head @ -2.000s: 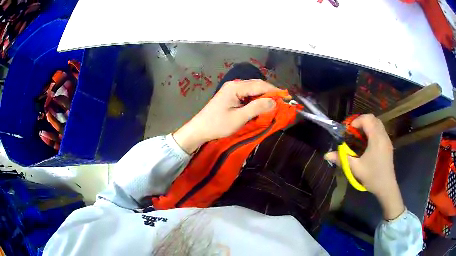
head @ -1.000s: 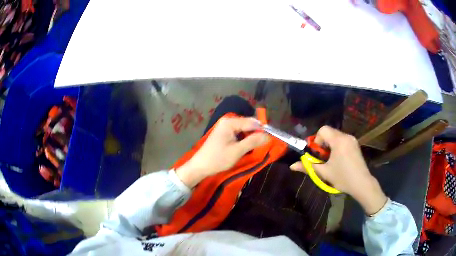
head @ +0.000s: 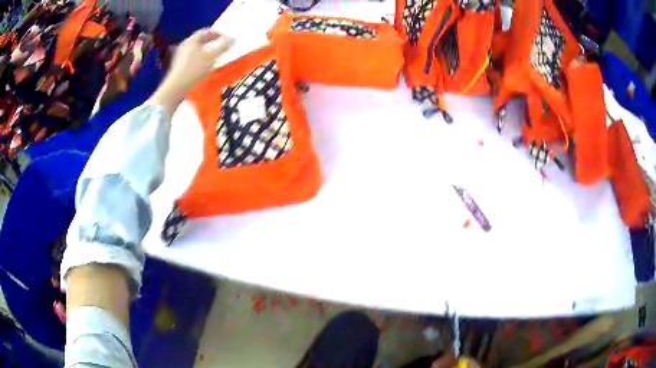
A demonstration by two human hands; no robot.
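An orange bag (head: 248,188) with a navy-and-cream patterned panel lies flat on the white table at the left. A small patterned tab sticks out at its near left corner. My left hand (head: 194,63) is just beyond the bag's far left corner, fingers apart, with nothing visible in it. My right hand (head: 447,361) is mostly cut off by the bottom edge. It holds the scissors (head: 455,332), whose silver blades point up beside the table's front edge, with a bit of yellow handle showing.
More orange patterned bags (head: 345,61) lie along the table's (head: 388,237) far side and right. Small thread snips (head: 472,208) lie at its right centre. Blue bins (head: 36,215) stand at the left, below a heap of dark and orange pieces (head: 65,79). Wooden bars (head: 568,346) show at the lower right.
The view has shifted up over the table. The bag is out of my lap view; my left hand has let go of it and reached far left. My right hand with the scissors is now low in view.
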